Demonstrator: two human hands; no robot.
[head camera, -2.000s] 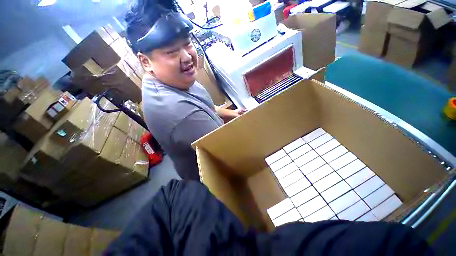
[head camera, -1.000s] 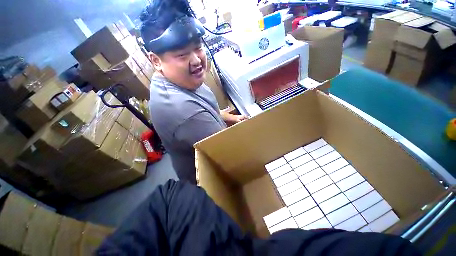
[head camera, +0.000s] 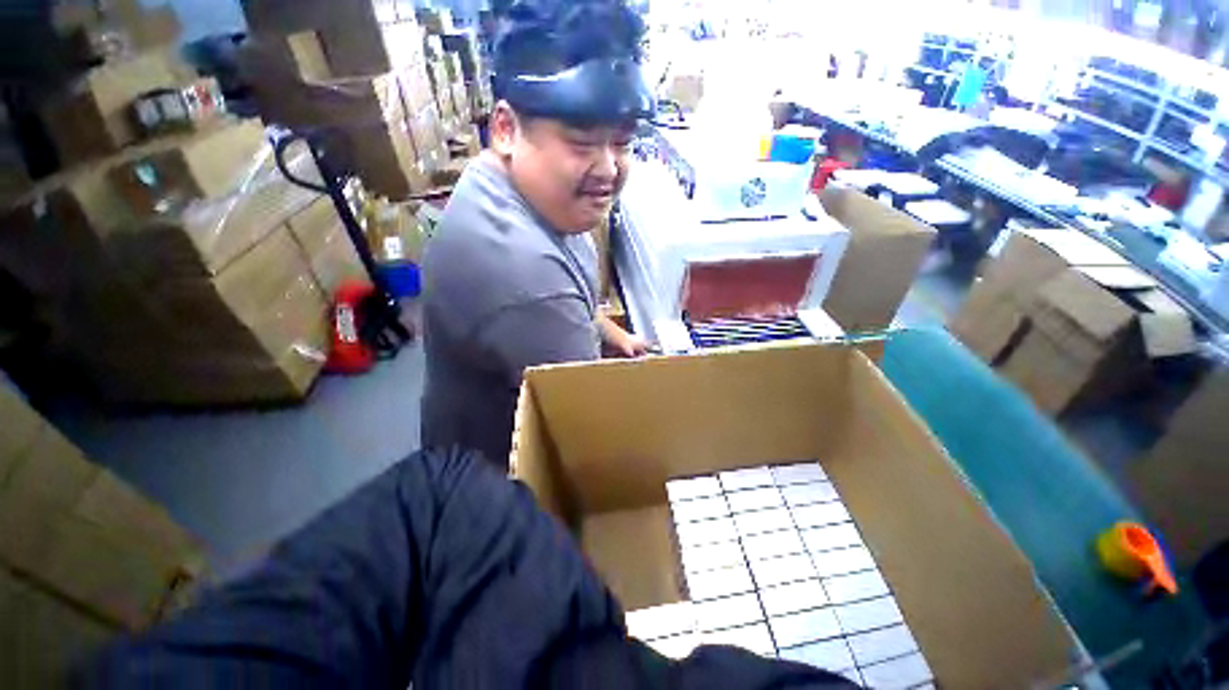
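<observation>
A large open brown shipping carton (head camera: 687, 411) stands in front of me at the lower centre. Inside it, small white boxes (head camera: 775, 553) lie in a tight grid with dark seams, along its middle and right side. At the carton's left, a brown part of the inside (head camera: 627, 553) shows beside the rows. My dark sleeves cross the bottom of the picture and cover the carton's near side. Neither of my hands is in view.
A person in a grey shirt (head camera: 506, 297) stands behind the carton at left, beside a white machine (head camera: 660, 249). A green surface (head camera: 1004, 431) at right holds an orange-yellow tape dispenser (head camera: 1135, 555). Wrapped cartons (head camera: 256, 270) and a red pallet jack (head camera: 351, 328) are at left.
The view has turned, so the carton sits lower and squarer, and the tape dispenser shows fully. The other person now looks down to the right. The white boxes look unchanged.
</observation>
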